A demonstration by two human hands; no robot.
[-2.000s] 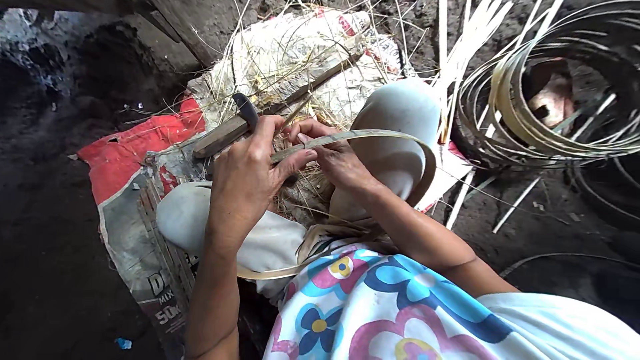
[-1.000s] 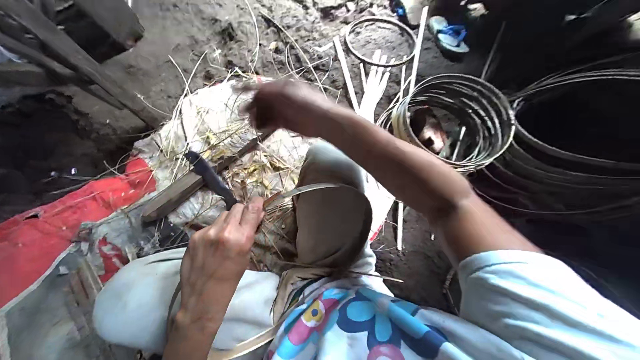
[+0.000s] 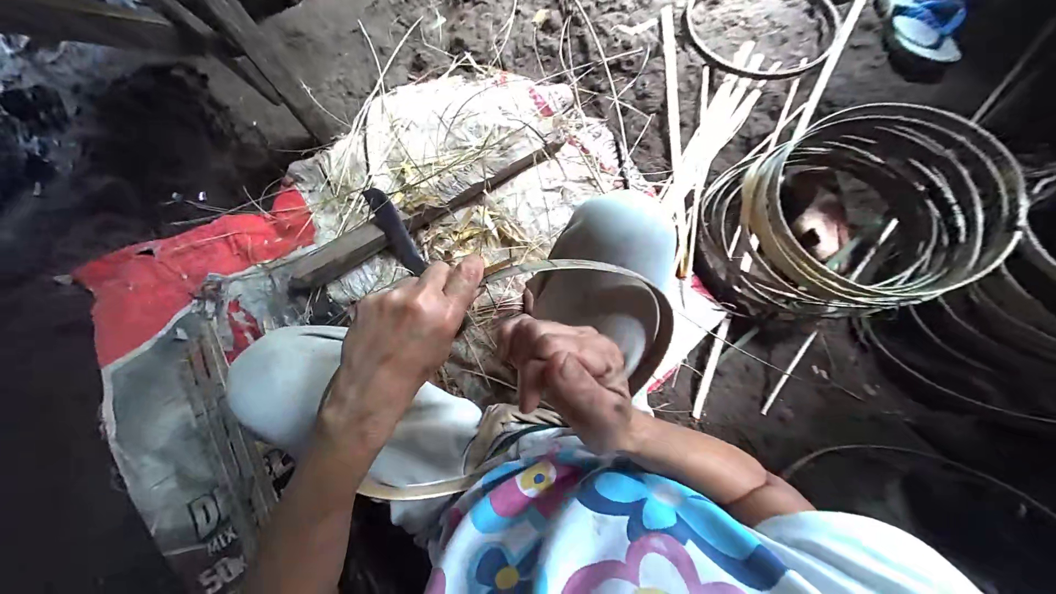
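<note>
My left hand (image 3: 404, 338) is closed around a flat bamboo-like strip (image 3: 569, 266), which bends in a loop over my right knee and back toward my lap. Just above that hand a dark curved handle (image 3: 394, 231), seemingly of a knife, sticks up; its other end is hidden by the hand. My right hand (image 3: 569, 367) is curled below the strip, near my inner thigh; whether it holds anything cannot be made out. Beyond both hands, a long wooden stick (image 3: 355, 254) lies across the sack among thin shavings.
A flattened sack (image 3: 157, 412) with a red part lies under my legs. Coiled strip hoops (image 3: 891, 289) stand at the right, beside pale split strips (image 3: 709, 132) and a single ring (image 3: 701, 49). A sandal (image 3: 924, 37) is at the top right, wooden beams (image 3: 247, 49) at the top left.
My right hand was stretched out over the shavings one second ago and is now back low, near my left hand. My left hand stays on the strip.
</note>
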